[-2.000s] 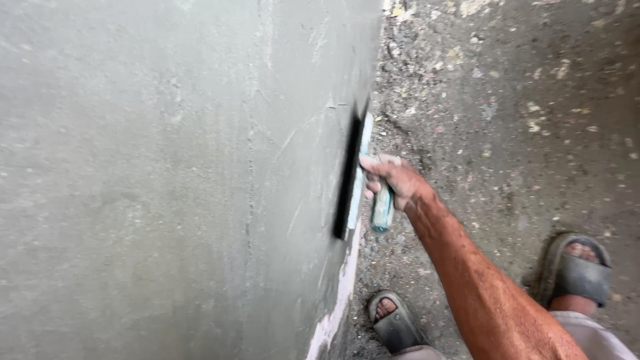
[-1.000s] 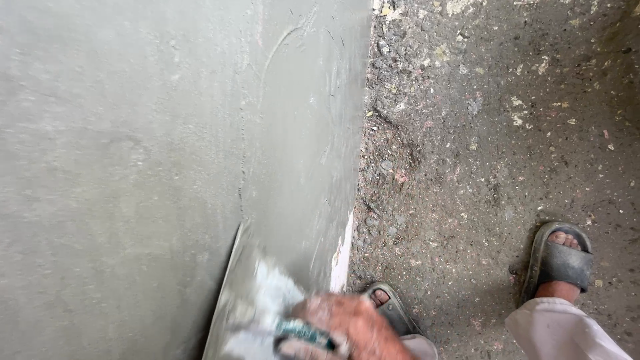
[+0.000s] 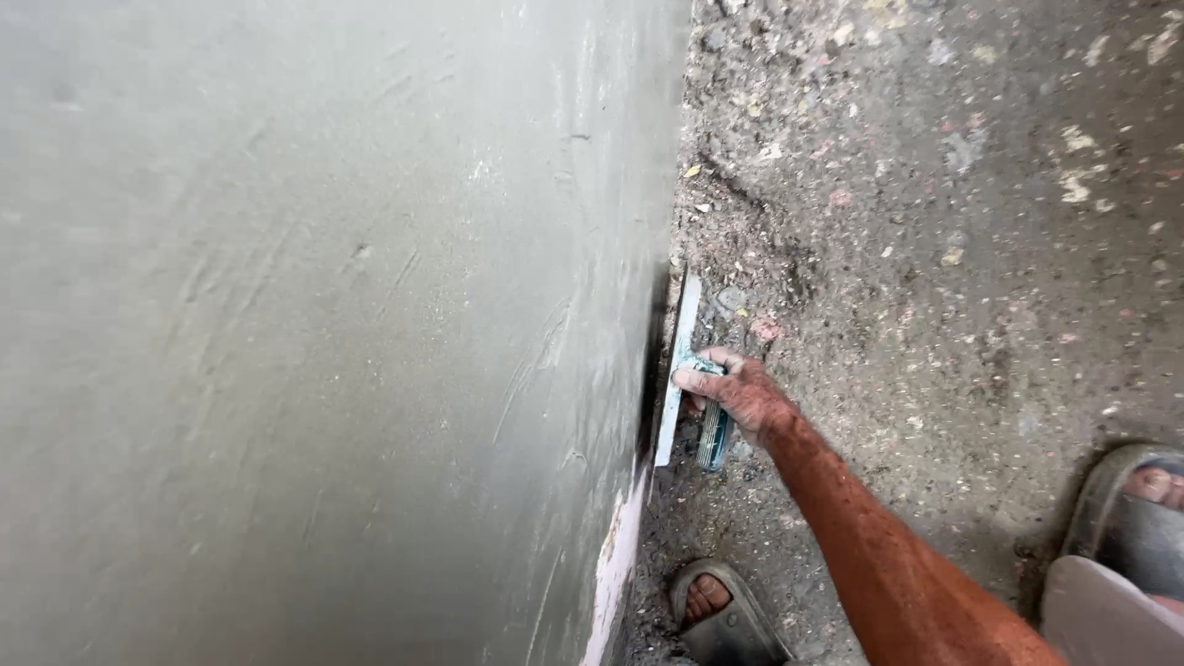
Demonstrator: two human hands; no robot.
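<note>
My right hand (image 3: 745, 393) reaches in from the lower right and is closed on a plastering trowel (image 3: 686, 319). The trowel's flat plate is seen nearly edge-on, close along the bottom edge of the grey plastered wall (image 3: 388, 342); contact with the wall cannot be told. Its blue, ribbed handle (image 3: 713, 437) shows below my fingers. Smooth, damp-looking plaster with faint ridges and scratches covers the wall. A pale pinkish strip (image 3: 618, 560) runs along the wall's foot below the trowel. My left hand is out of view.
Rough, gritty ground (image 3: 934, 305) with pale splatters and crumbs meets the wall's foot. One foot in a grey slide sandal (image 3: 735, 629) stands near the wall, below the trowel. Another sandalled foot (image 3: 1110, 527) is at the right edge.
One second ago my right hand and the trowel were blurred over the lower wall surface; now they are at the wall's bottom edge, farther up and right in view.
</note>
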